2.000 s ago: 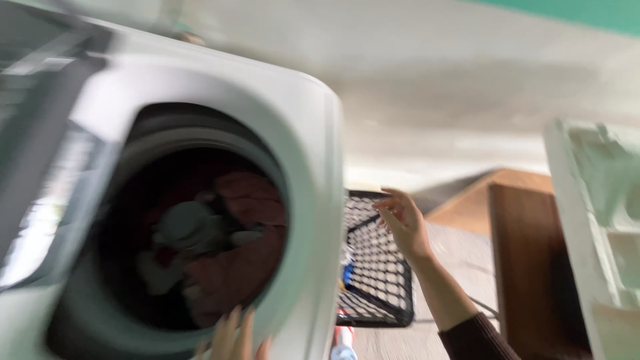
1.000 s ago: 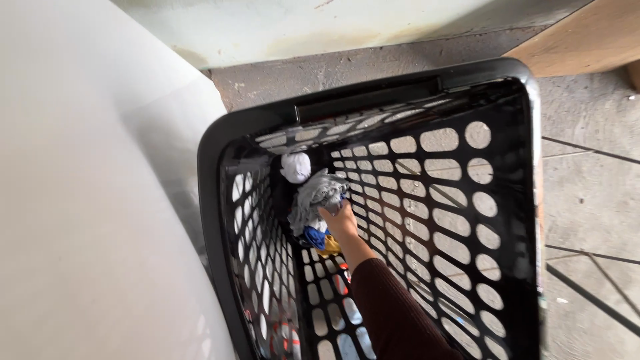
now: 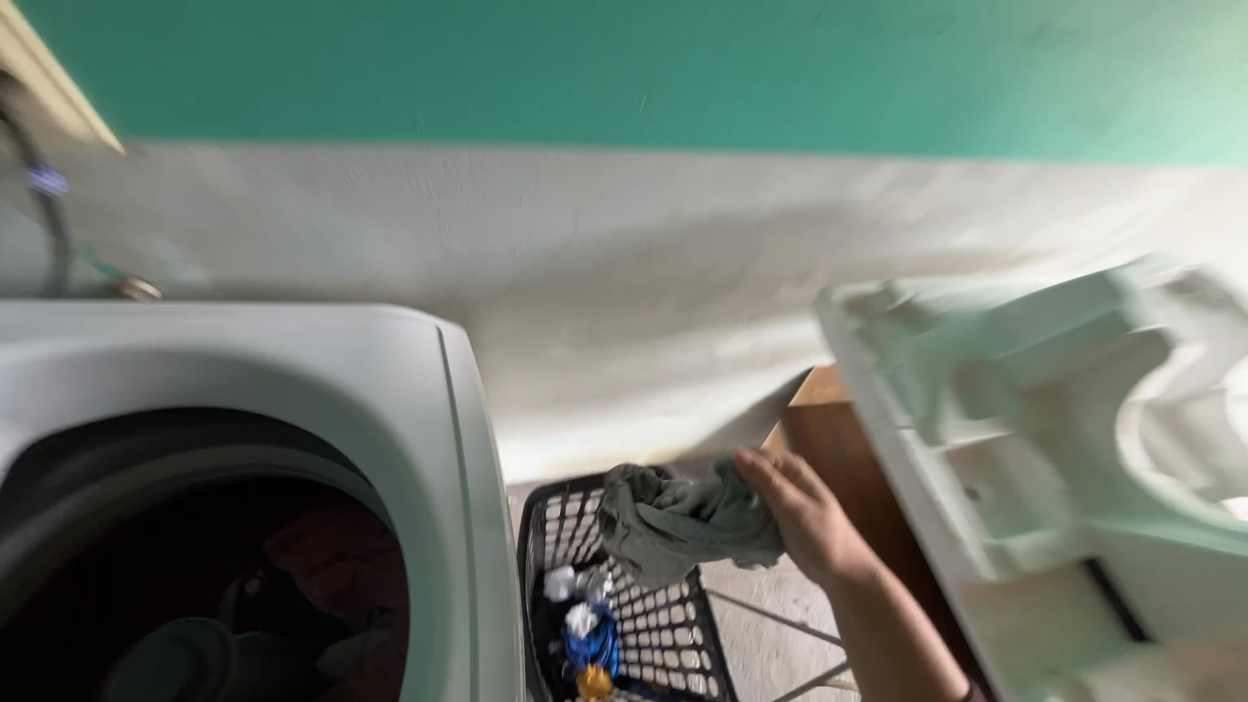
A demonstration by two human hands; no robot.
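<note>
My right hand [image 3: 801, 515] grips a crumpled grey-green cloth garment [image 3: 682, 522], raised over the black plastic laundry basket [image 3: 717, 634]. Inside the basket lie white bundled items [image 3: 575, 585], a blue cloth [image 3: 593, 639] and something yellow [image 3: 595, 682]. On the left stands a white top-loading washing machine [image 3: 429, 419], its round opening uncovered. In its dark drum sit a reddish garment [image 3: 336, 561] and some pale cloth [image 3: 356, 653]. My left hand is outside the view.
A pale moulded foam packing piece [image 3: 1053, 429] stands at the right, by a brown wooden or cardboard box [image 3: 838, 439]. Behind is a wall, green above and whitish below [image 3: 624, 253]. A grey hose [image 3: 49, 214] hangs at the far left. Thin dark rods [image 3: 770, 619] cross the floor.
One second ago my right hand was down inside the basket at the grey cloth; now it is above the basket holding it. My left hand, at the drum's rim two seconds ago, has left the view.
</note>
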